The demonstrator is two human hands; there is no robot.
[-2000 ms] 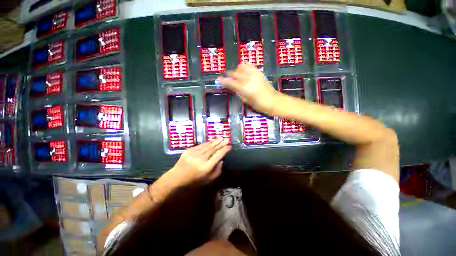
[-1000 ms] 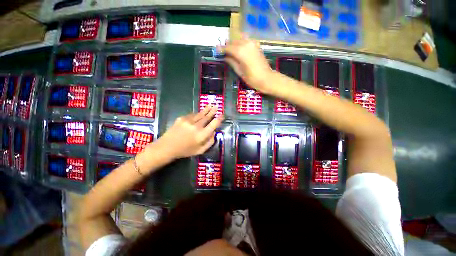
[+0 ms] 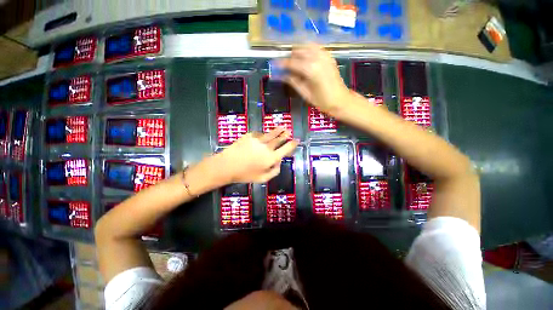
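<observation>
A clear blister tray (image 3: pixel 445 97) in front of me holds red keypad phones with dark screens in two rows. My left hand (image 3: pixel 258 158) lies over the tray, fingertips on the keypad of the second phone from the left (image 3: pixel 277 100) in the far row. It holds nothing visible. My right hand (image 3: pixel 316 79) is above that phone's top end and pinches a small bluish-clear film piece (image 3: pixel 278 68) at the screen's top. My right hand and forearm partly cover the neighbouring phones.
Another tray of phones with blue-looking screens (image 3: pixel 121 132) lies to the left, with more phones at the far left. Beyond the bench's pale edge, a tan board (image 3: pixel 449 42) bears blue-printed stock (image 3: pixel 388 30), a white-and-orange card (image 3: pixel 343 14) and another orange-and-dark card (image 3: pixel 492 34).
Both hands have gone from the far row's leftmost phone to the second one. The view has shifted, so the left tray and the tan board appear further left.
</observation>
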